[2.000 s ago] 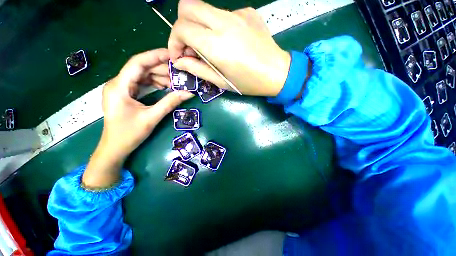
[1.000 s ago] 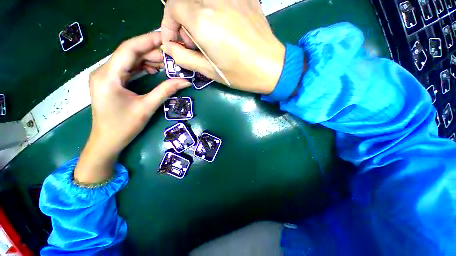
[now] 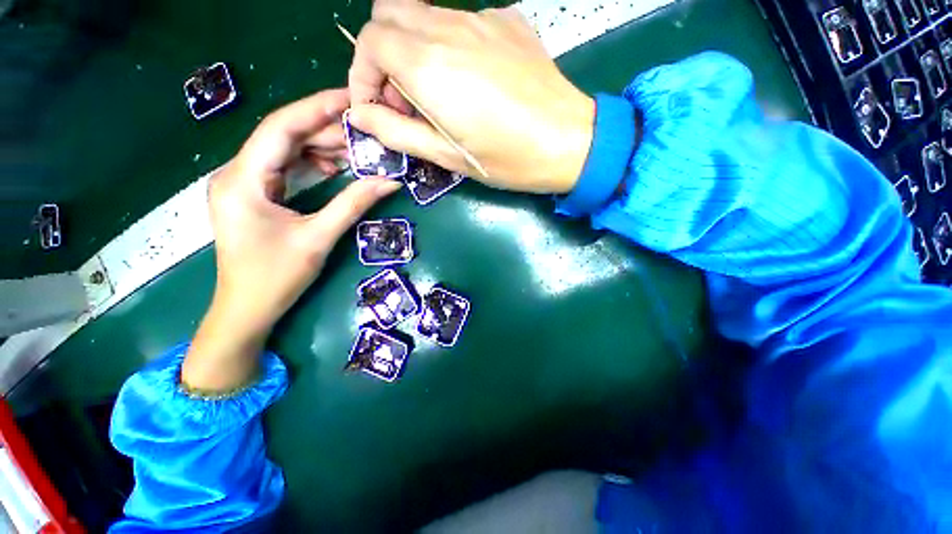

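Note:
My left hand (image 3: 274, 203) grips the left and lower edge of a small electronic module (image 3: 374, 156), rounded square with a pale rim and dark inside. My right hand (image 3: 475, 99) is over the module's upper right, its fingers close to it, and holds a thin pale wooden stick (image 3: 449, 138) pen-like. The stick's upper end shows past the fingers. Another module (image 3: 430, 181) lies partly under my right hand. Several more modules (image 3: 386, 241) lie below on the glossy green worktop (image 3: 522, 365).
A pale rail (image 3: 157, 238) crosses behind my hands and joins a metal bracket (image 3: 47, 302) at left. Beyond it, the green belt (image 3: 104, 136) carries two modules (image 3: 211, 91). A black component tray (image 3: 887, 156) stands at right. A red bin edge (image 3: 37, 469) shows lower left.
The view has shifted slightly. The belt modules sit further right relative to the rail and bracket. My hands stay at the same module, with only small finger movement.

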